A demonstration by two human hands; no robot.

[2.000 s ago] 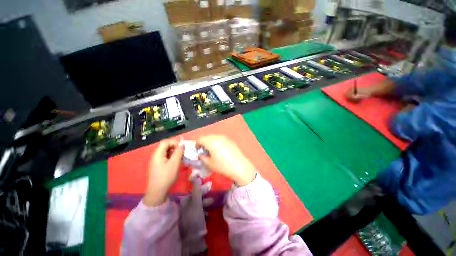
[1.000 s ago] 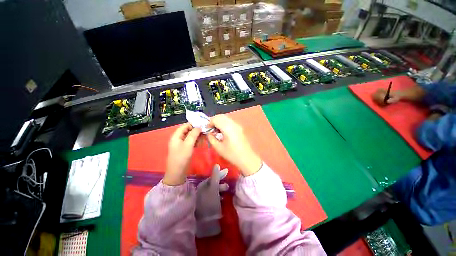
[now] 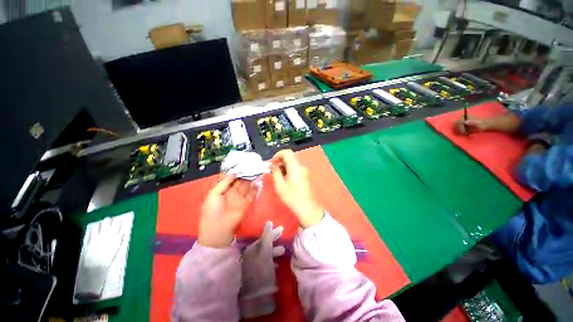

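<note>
A white work glove (image 3: 245, 165), bunched up, is held above the far part of the red mat (image 3: 182, 220). My left hand (image 3: 225, 210) holds it from below and the left, palm partly up. My right hand (image 3: 294, 185) pinches its right edge between the fingertips. Another white glove (image 3: 259, 270) lies on the red mat between my forearms, its fingers pointing away. A purple strip (image 3: 169, 244) lies across the mat, partly behind my sleeves and the lying glove.
Circuit boards (image 3: 281, 126) stand in a row behind the mats. White paper (image 3: 105, 255) lies at the left on green matting. A black monitor (image 3: 176, 82) stands at the back left. At the right, a person in blue holds a thin dark tool (image 3: 465, 114) over another red mat.
The held glove has gone from a small crumpled bunch to a wider, looser shape. My left hand has turned palm-up under it, and my hands are slightly farther apart. The view has shifted.
</note>
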